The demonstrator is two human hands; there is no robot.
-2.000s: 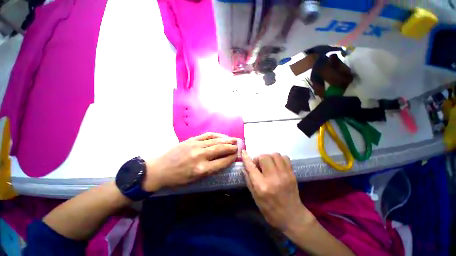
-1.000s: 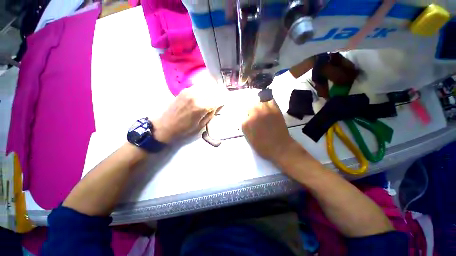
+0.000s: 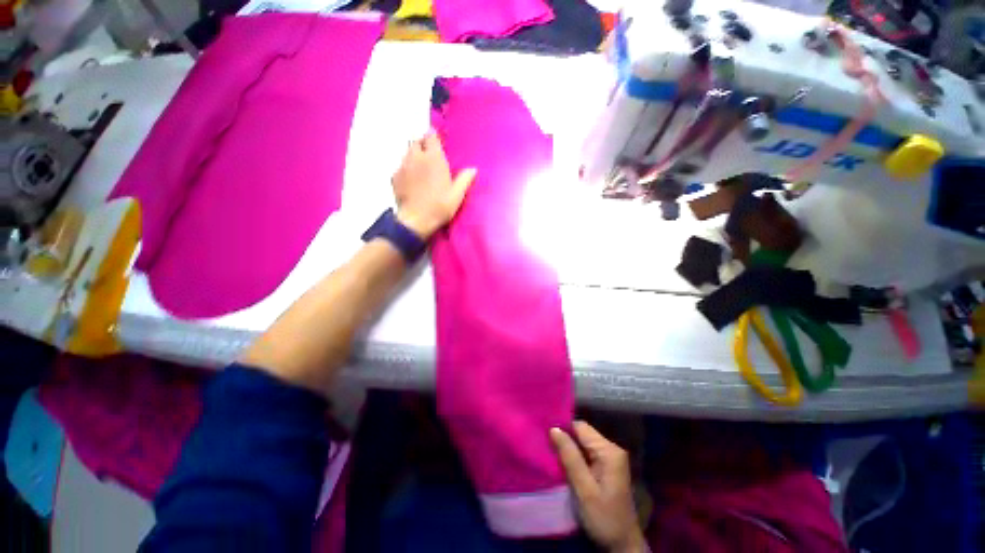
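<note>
A long magenta garment panel point(image 3: 502, 313) lies over the white table and hangs past its front edge, with a pale band at its lower end. A small dark piece point(image 3: 440, 93) shows at its upper left corner. My left hand point(image 3: 428, 186) lies on the panel's left edge, thumb spread onto the cloth; whether it grips is unclear. My right hand point(image 3: 596, 472) holds the panel's right edge near the pale band, below the table edge. The white sewing machine head point(image 3: 745, 130) is right of the panel, its lamp glaring on the cloth.
Another magenta panel point(image 3: 259, 173) lies at the left. Right of the needle are black, brown and green scraps point(image 3: 756, 297) and a yellow loop point(image 3: 766, 362). A yellow object point(image 3: 108, 283) stands at the left edge. Magenta cloth point(image 3: 745, 502) is heaped below the table at right.
The magenta panel has come from the needle area toward me and now lies lengthwise. My left hand has moved up the panel, my right hand down to its banded end. The view has shifted.
</note>
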